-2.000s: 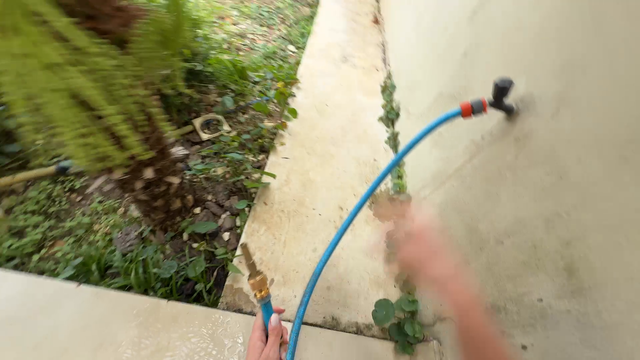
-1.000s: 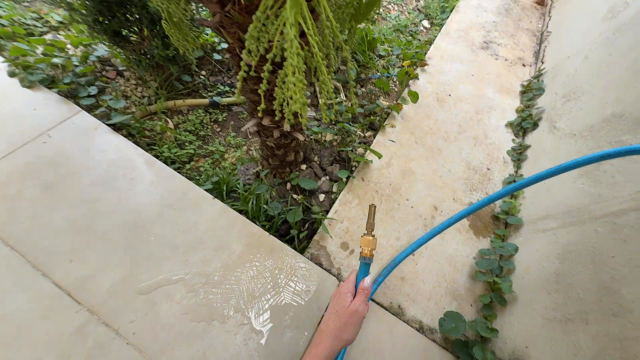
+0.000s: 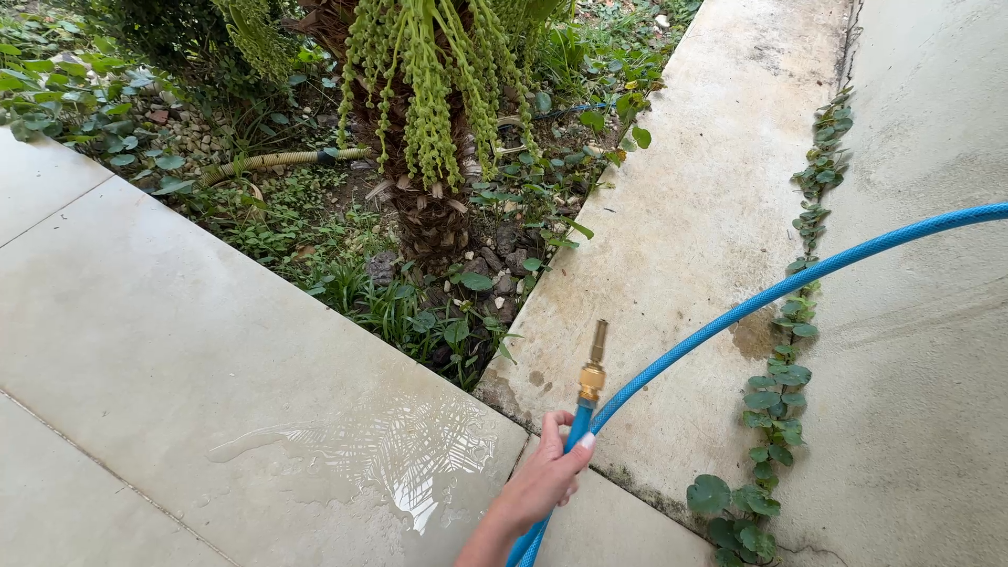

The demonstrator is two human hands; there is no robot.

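Note:
My left hand [image 3: 547, 472], low and right of centre, grips a blue garden hose [image 3: 709, 327] just behind its end. A brass hose nozzle [image 3: 593, 366] is fitted on that end and points up and away from me; no water shows coming from it. Another length of the hose runs close beside the held end, then arcs to the right and out of the frame in front of the wall. My right hand is out of view.
A puddle [image 3: 409, 449] lies on the tiled paving [image 3: 197, 331]. Beyond it stands a palm trunk [image 3: 433, 213] with hanging green fruit clusters, near a corrugated yellow pipe [image 3: 276, 160]. A creeping vine [image 3: 776, 409] grows along the foot of the plastered wall [image 3: 929, 354].
The view has swung left, so the wall tap seen two seconds ago is out of frame. My right hand, blurred near the wall then, has left the view. My left hand keeps its hold on the hose.

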